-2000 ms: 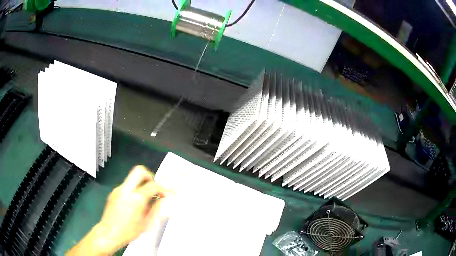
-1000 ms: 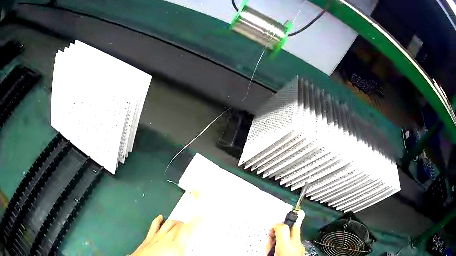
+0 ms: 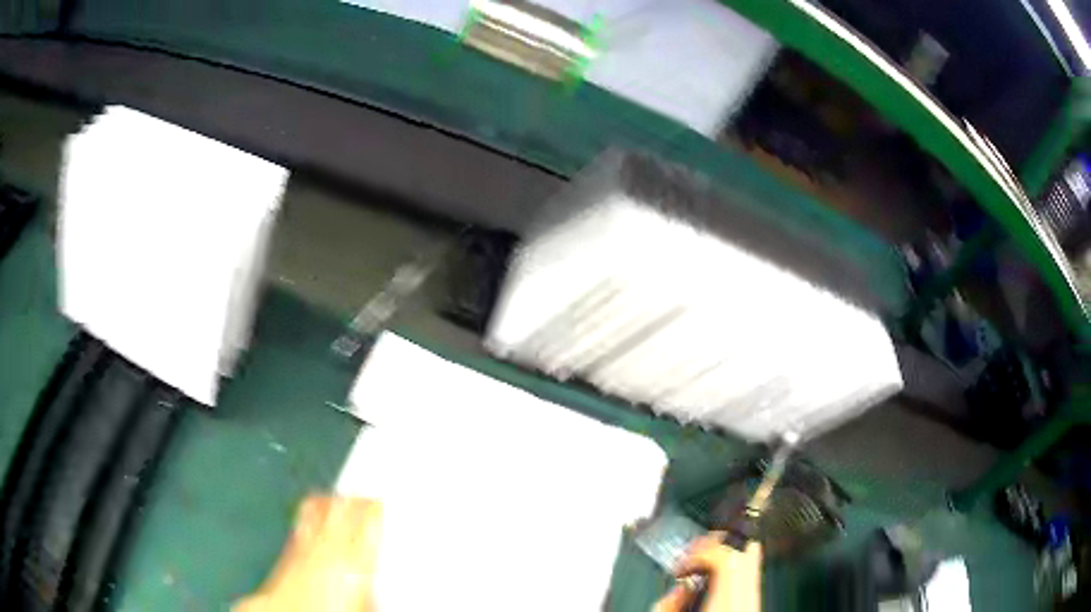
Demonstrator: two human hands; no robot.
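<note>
The frame is blurred. A white circuit board (image 3: pixel 479 514) lies flat on a white work pad (image 3: pixel 419 377) at the bottom centre; the border between them is hard to see. My left hand (image 3: pixel 321 556) is at its left edge, its fingers blurred and pale. My right hand (image 3: pixel 718 576), partly cut off by the bottom edge, holds a soldering iron (image 3: pixel 762 500) right of the board, its metal tip pointing up, in front of the fan. The solder wire (image 3: pixel 389 299) shows only as a smeared streak left of the small black block.
A dense row of upright white boards (image 3: pixel 694 317) stands beyond the work. More boards (image 3: pixel 168 251) stand at left in a black rack (image 3: pixel 84 478). The fan (image 3: pixel 796 508) and clear bag (image 3: pixel 668 540) are at right. The solder spool (image 3: pixel 526 36) hangs above; a black block (image 3: pixel 481 277) is behind.
Over two seconds, a soldering iron has come into view in my right hand. Since one second ago, it has moved right, away from the board, and the whole view has shifted.
</note>
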